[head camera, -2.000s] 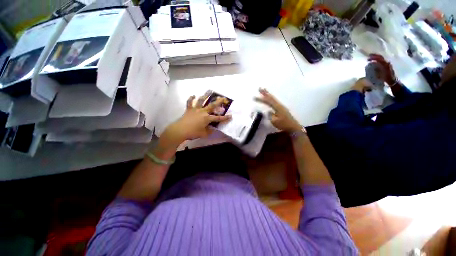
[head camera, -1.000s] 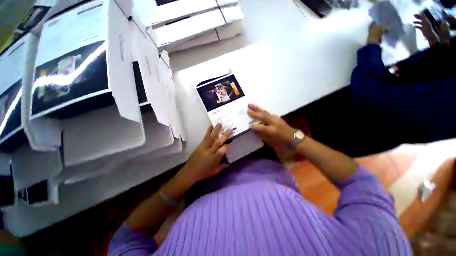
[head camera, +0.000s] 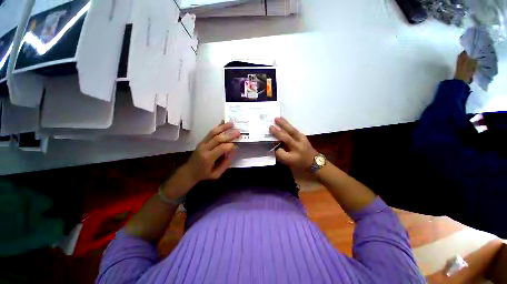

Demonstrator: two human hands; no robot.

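A white retail carton [head camera: 251, 113] with a dark picture panel lies flat on the table in front of me, its picture half away from me. A white end flap [head camera: 254, 154] sticks out at its near end, towards my body. My left hand [head camera: 215, 148] holds the carton's near left corner, fingers on top. My right hand [head camera: 293, 145] holds the near right corner, with fingertips on the edge. At the far end a dark gap shows below a pale edge; what is inside is hidden.
Open cartons [head camera: 139, 66] lean in rows at left, flaps hanging. Flat cartons [head camera: 250, 8] are stacked at the back. At right a neighbour's hand [head camera: 466, 67] holds fanned white sheets [head camera: 479, 52]. A black phone-like bar [head camera: 411, 10] lies at back right.
The carton has turned from slanted to straight in front of me. Both hands now hold its near corners. The view has shifted, and the flat stack sits nearer the top edge.
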